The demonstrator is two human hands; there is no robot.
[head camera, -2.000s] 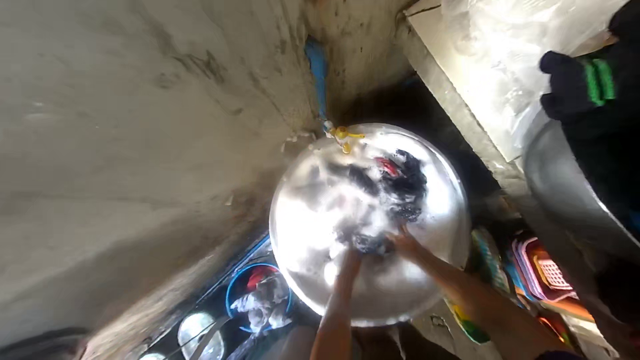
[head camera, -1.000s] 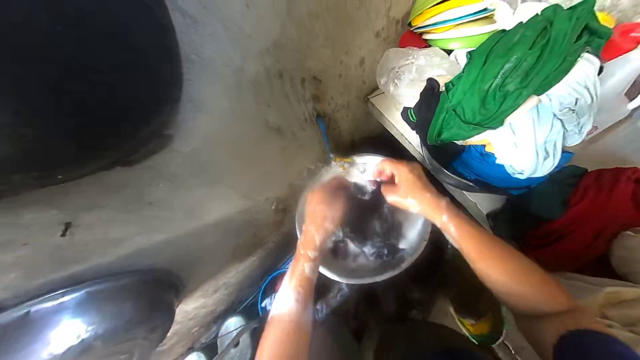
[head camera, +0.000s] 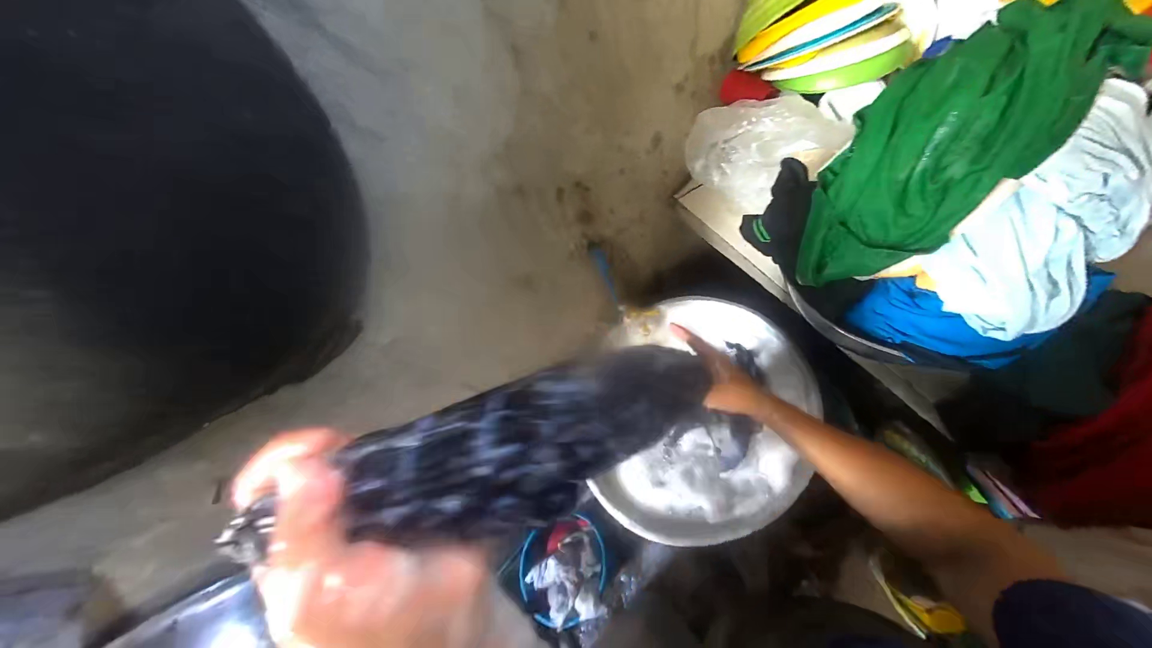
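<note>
A dark, soapy wet cloth is stretched out of a round metal basin. My left hand, close to the camera and blurred, is closed on the cloth's near end at lower left. Over the basin, my right hand is at the cloth's far end, index finger extended; whether it grips the cloth is hidden by blur. Suds and more dark fabric lie in the basin.
A yellow tap on a blue pipe meets the basin's far rim. Right of it, a ledge bears a tub heaped with clothes, a green garment on top. A blue-rimmed bucket with cloth stands below. Large dark round vessel at left.
Both hands were over the basin a second ago; my left hand has moved to the lower left, nearer the camera, drawing the dark cloth out. Earlier, the view swung toward the clothes pile.
</note>
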